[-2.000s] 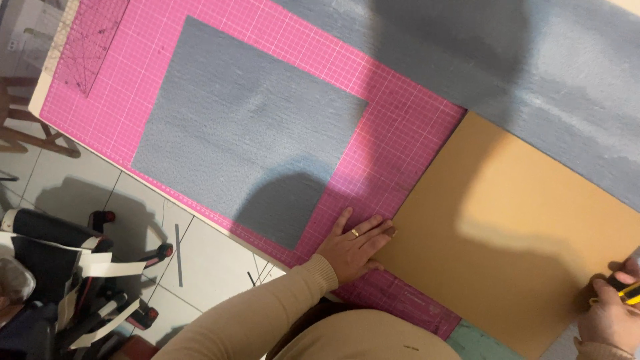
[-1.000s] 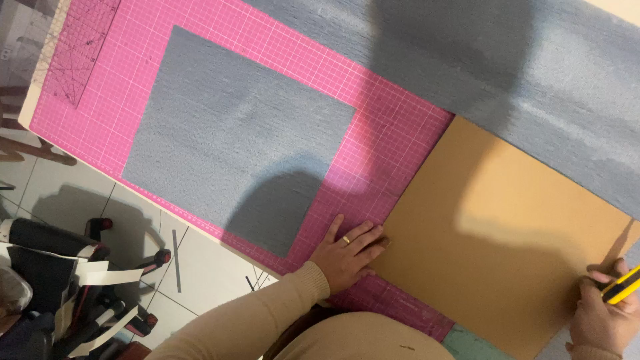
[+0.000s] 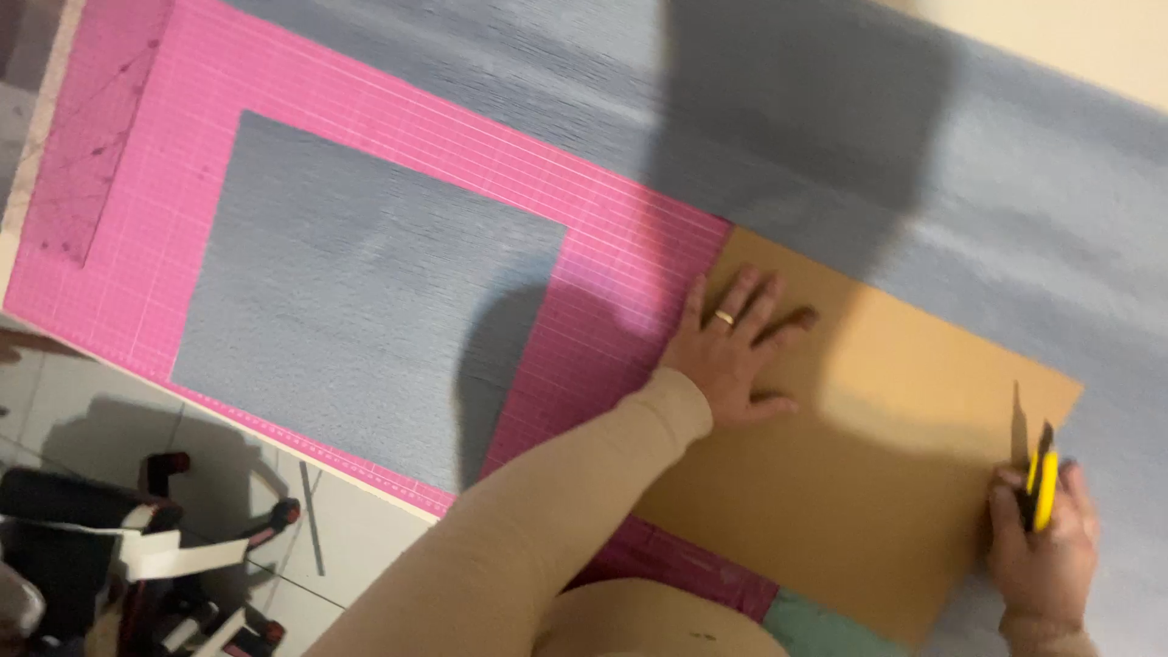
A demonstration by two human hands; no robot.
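Observation:
My left hand, with a ring on one finger, presses spread and flat on the upper left part of a tan board. In my right hand is a yellow and black utility knife, its tip pointing up over the board's right edge. The board lies on a large blue-grey textured sheet and meets the pink gridded cutting mat on its left. A cut blue-grey rectangle rests on the mat, left of my left hand.
A transparent ruler lies at the mat's far left. Below the table edge, a black chair base with pale strips over it stands on the tiled floor. A green piece shows under the board's lower edge.
My left hand has moved from the board's left edge up and onto its surface, fingers spread. My right hand still holds the knife, which now points upward.

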